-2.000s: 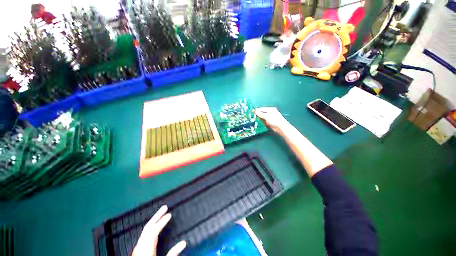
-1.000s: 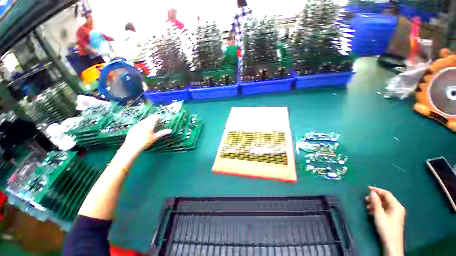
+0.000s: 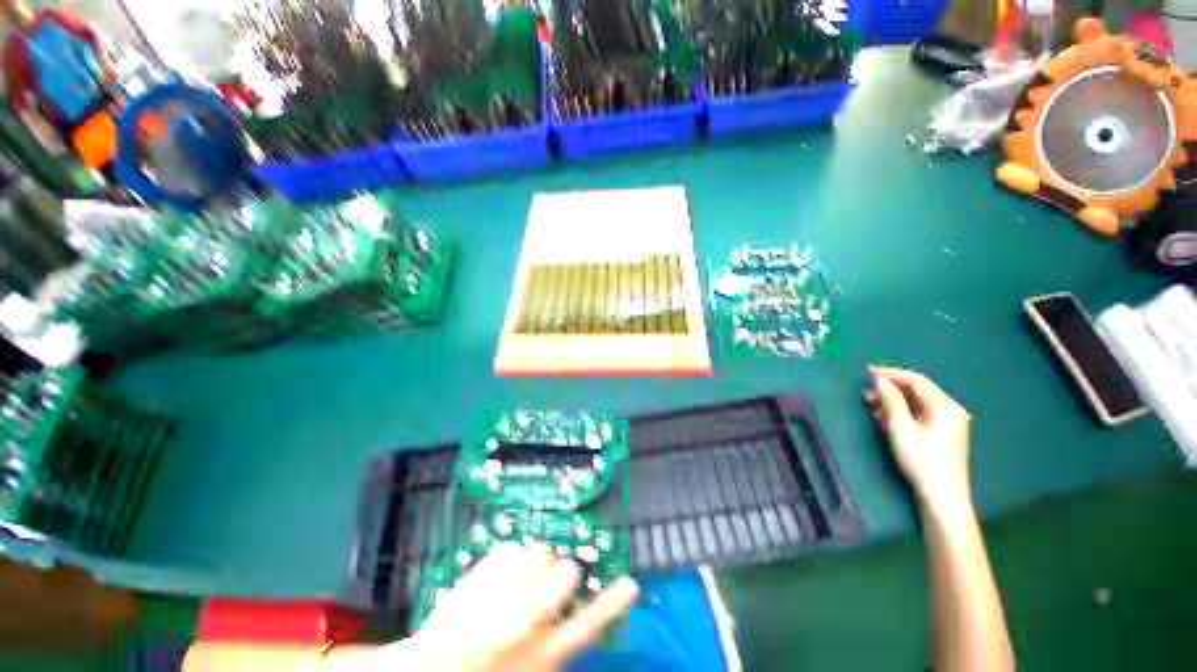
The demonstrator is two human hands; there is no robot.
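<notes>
A green PCB panel [image 3: 545, 460] with white parts and a dark slot lies over the left half of the black slotted rack [image 3: 715, 479]. My left hand [image 3: 505, 610] is on the near end of the panel, fingers spread over it; the image is blurred there. My right hand [image 3: 919, 427] is right of the rack, above the green bench, fingertips together; whether it pinches something small cannot be told. A foam base [image 3: 610, 223] with a yellow-and-dark component sheet [image 3: 597, 295] lies behind the rack. Another populated panel [image 3: 777, 302] lies right of it.
Stacked green panels [image 3: 302, 269] stand at left, with upright boards [image 3: 79, 446] at far left. Blue bins [image 3: 630, 129] line the back. An orange fan [image 3: 1103, 131], a phone [image 3: 1083, 357] and white papers [image 3: 1162, 348] are at right. A person [image 3: 59, 72] is at far left.
My left hand has come from the stacked panels to the rack, where a green panel now lies. My right hand stays right of the rack. The camera view has shifted.
</notes>
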